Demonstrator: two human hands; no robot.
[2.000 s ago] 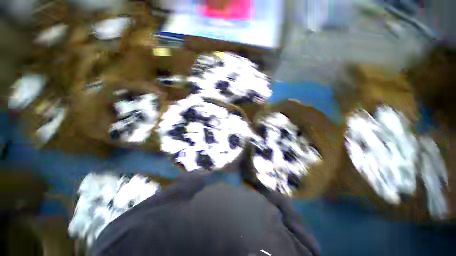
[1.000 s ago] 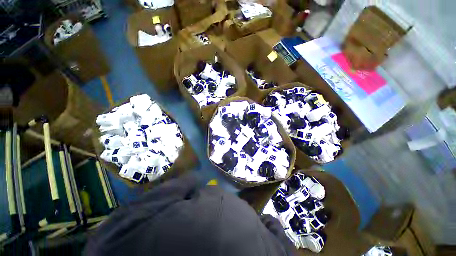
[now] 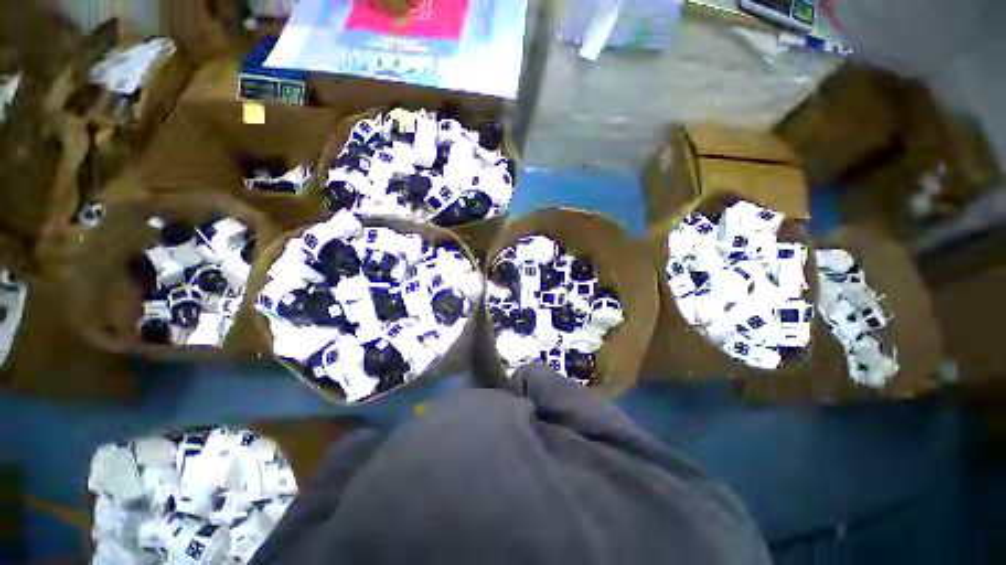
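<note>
No hand shows; a dark grey clothed shape (image 3: 507, 486), apparently my own clothing, fills the bottom centre and hides what lies below it. Right in front of it stands an open bulk carton (image 3: 260, 320) heaped with small white packed products (image 3: 364, 304) and round black parts. To its right, touching or nearly so, a round-mouthed open carton (image 3: 634, 298) is partly filled with similar products (image 3: 552, 304). Behind them another heap of white and black products (image 3: 419, 166) fills a carton. At the left, an open carton (image 3: 105, 287) holds fewer products (image 3: 193, 281).
More filled cartons stand at the right (image 3: 739, 281) and lower left (image 3: 193, 497). A closed carton (image 3: 745, 166) stands behind the right ones. A white-blue printed sheet with a pink patch (image 3: 474, 55) lies at the back, beside a film-wrapped load (image 3: 618, 116) bearing a grey device (image 3: 789, 11). The floor (image 3: 706, 452) is blue.
Compared with one second ago, the view has turned to the right and the picture is sharper than two seconds ago. The right cartons and wrapped load show more; the green bench has left the view.
</note>
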